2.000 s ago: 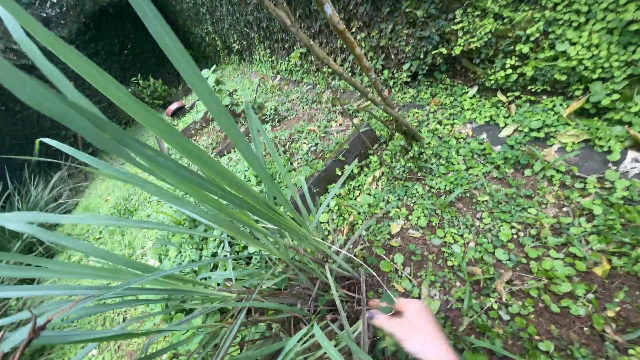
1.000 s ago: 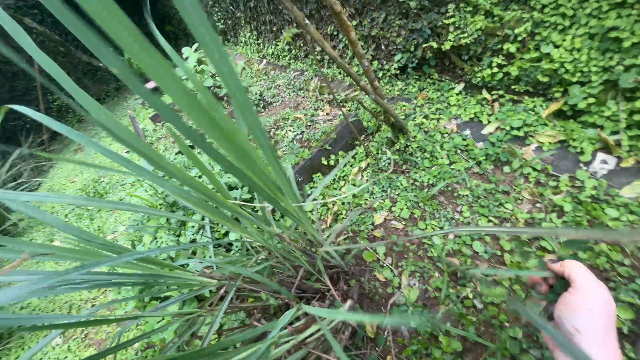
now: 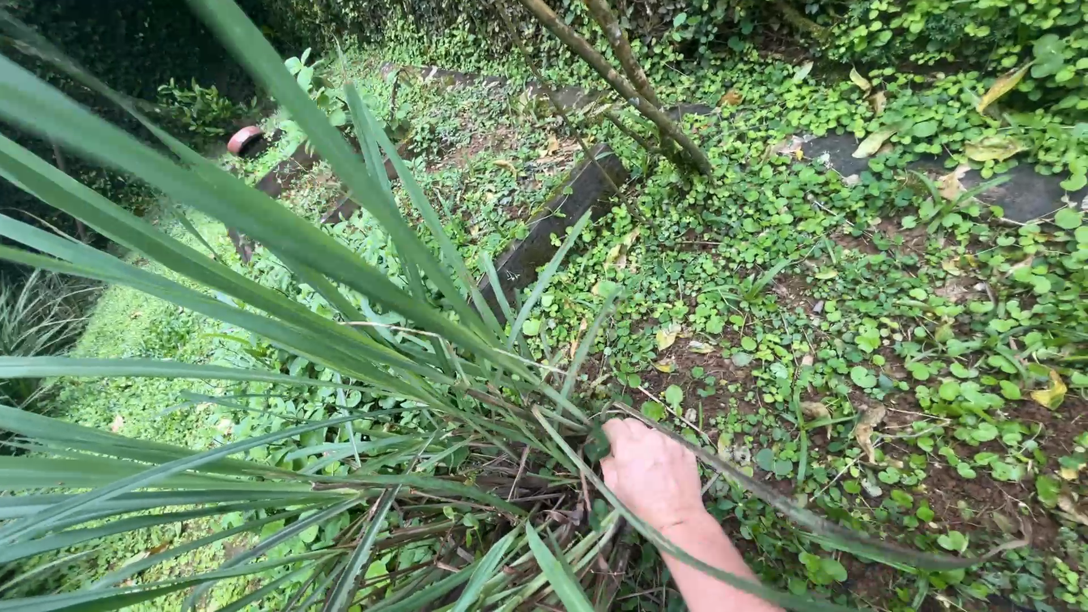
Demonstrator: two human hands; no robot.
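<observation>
A large clump of long grass-like leaves (image 3: 399, 340) fans out from the lower middle toward the left. My right hand (image 3: 650, 467) is at the right side of its base, back of the hand up, with the fingers curled among the leaves. Some green leaf shows at the fingertips, but what they grip is hidden. A long, partly withered leaf (image 3: 790, 510) arches past the hand to the right, and another crosses over the wrist. Dry brown stalks lie at the clump's base, beside the hand. My left hand is not in view.
Low round-leaved ground cover (image 3: 867, 340) with patches of bare soil spreads on the right. A dark edging block (image 3: 552, 229) lies behind the clump, near slender woody stems (image 3: 646, 98). Flat dark stones (image 3: 1020, 194) lie at the right. A reddish round object (image 3: 245, 140) is at the far left.
My right hand was out at the lower right a second ago, beside blurred long leaves; it is now back at the clump's base, with its fingers among the leaves.
</observation>
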